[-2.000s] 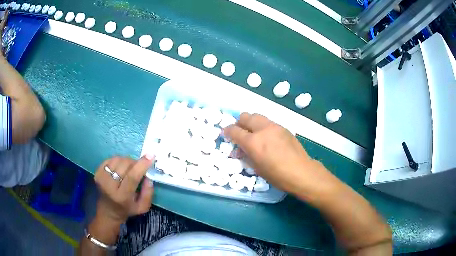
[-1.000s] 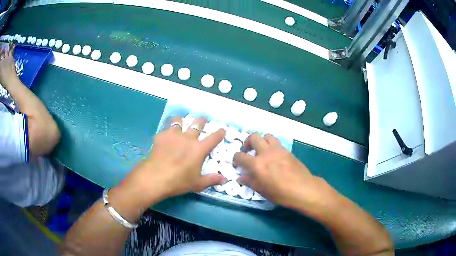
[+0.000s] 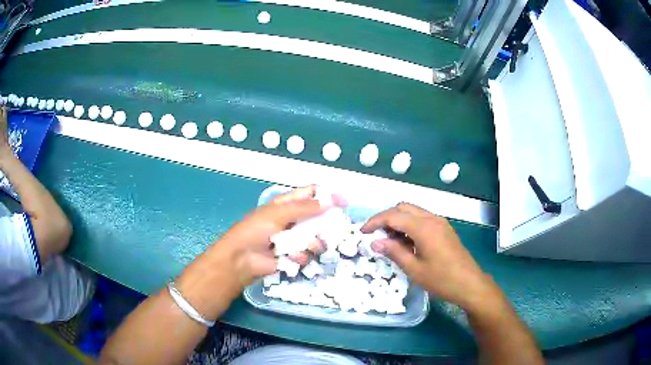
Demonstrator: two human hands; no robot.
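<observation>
The clear tub point(image 3: 335, 317) of loose white parts point(image 3: 357, 285) stands on the green near surface, against the lane divider point(image 3: 285, 172). My left hand point(image 3: 268, 239) is over the tub's left side, palm turned up, holding several white parts. My right hand point(image 3: 421, 246) is over the tub's right side, thumb and fingertips around a white part at the pile. A row of white parts point(image 3: 331, 151) lies spaced on the conveyor belt point(image 3: 285, 100) beyond the divider, closer together toward the left.
The white machine housing point(image 3: 539, 142) with black handles is at right, beside metal posts point(image 3: 475, 43). A neighbouring worker's arm point(image 3: 39, 199) and blue parts tray point(image 3: 32, 142) are at left. A lone white part point(image 3: 264, 17) lies on a farther lane.
My left hand has turned palm up and now holds several parts. My right hand stays at the tub's right side. The lone far-lane part appears farther left, and the view has shifted.
</observation>
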